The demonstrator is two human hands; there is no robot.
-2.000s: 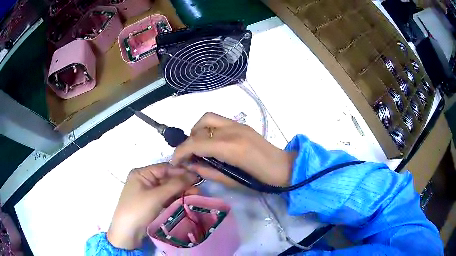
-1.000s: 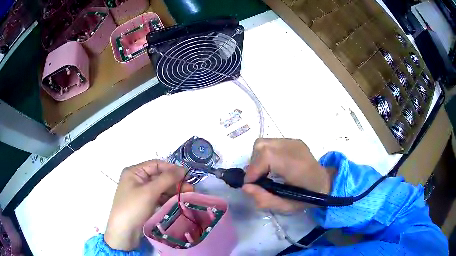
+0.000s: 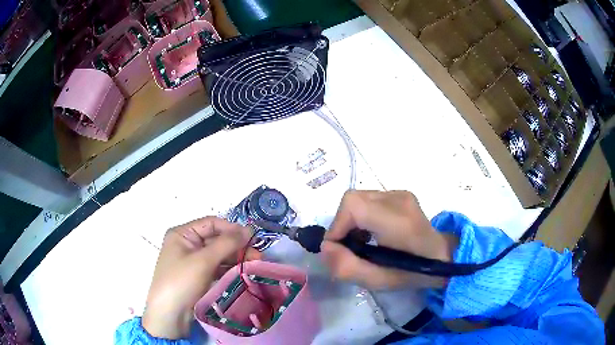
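Observation:
A black-and-silver speaker driver [image 3: 271, 204] lies magnet side up on the white bench. My right hand [image 3: 388, 236] holds the soldering iron [image 3: 311, 238] like a pen, its tip at the near left edge of the driver. My left hand [image 3: 195, 266] pinches the red and black lead wires [image 3: 244, 253] beside the tip. The wires run down into the open pink housing [image 3: 297, 317], which stands in front of me with green circuit board strips inside. The exact contact point at the tip is too small to tell.
A black fan [image 3: 266, 84] with a round wire guard stands at the back, its pale cable [image 3: 351, 145] curving across the bench. A brown carton [image 3: 101, 158] of pink housings is at left. A cardboard speaker tray [image 3: 465, 87] is at right. Small printed strips [image 3: 321, 178] lie mid-bench.
Two seconds ago the iron pointed up left and my hands were together over the driver; now its tip is at the driver. Since one second ago, housings in the carton have shifted.

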